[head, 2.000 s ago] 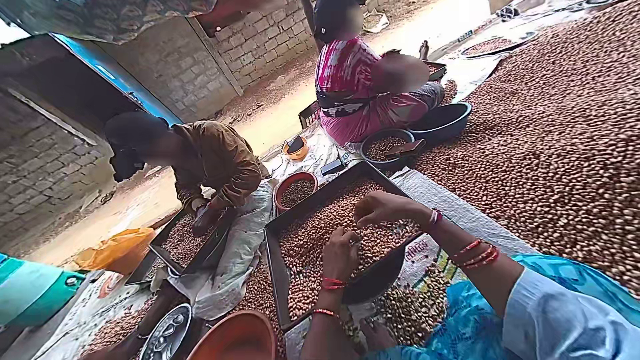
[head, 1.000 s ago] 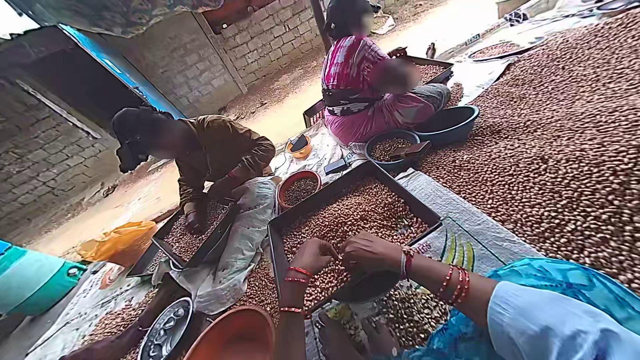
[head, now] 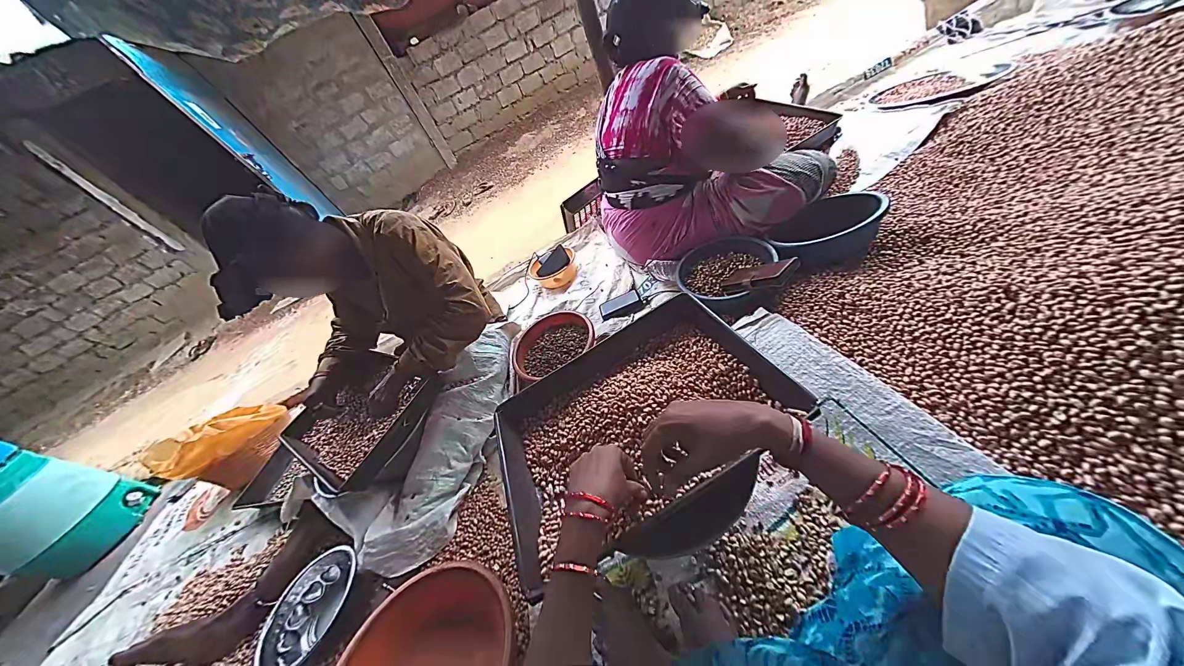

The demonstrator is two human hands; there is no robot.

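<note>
A dark rectangular tray (head: 518,481) heaped with small brown nuts or seeds (head: 638,388) lies before me, its near side cut by a curved dark rim. My left hand (head: 606,476) rests low over the nuts near that rim, fingers curled; whether it pinches any is hidden. To its right, my right hand (head: 708,439) bends down into the nuts with its fingertips low, a few pale spots showing by them. Red bangles circle both wrists. Sorted-looking nuts (head: 777,564) lie on the sheet beneath the rim.
A large nut heap (head: 1036,305) spreads at right. An orange basin (head: 435,620), a steel plate (head: 310,606) and a red-brown bowl (head: 555,347) stand left of the tray. Two people sit beyond, one at a tray (head: 356,425), one beside blue-grey basins (head: 832,227).
Since a second ago my right hand has lifted and arched at the wrist, with its fingers pointing down. The left hand stays near it, lower over the tray. The person at left has both hands at their tray.
</note>
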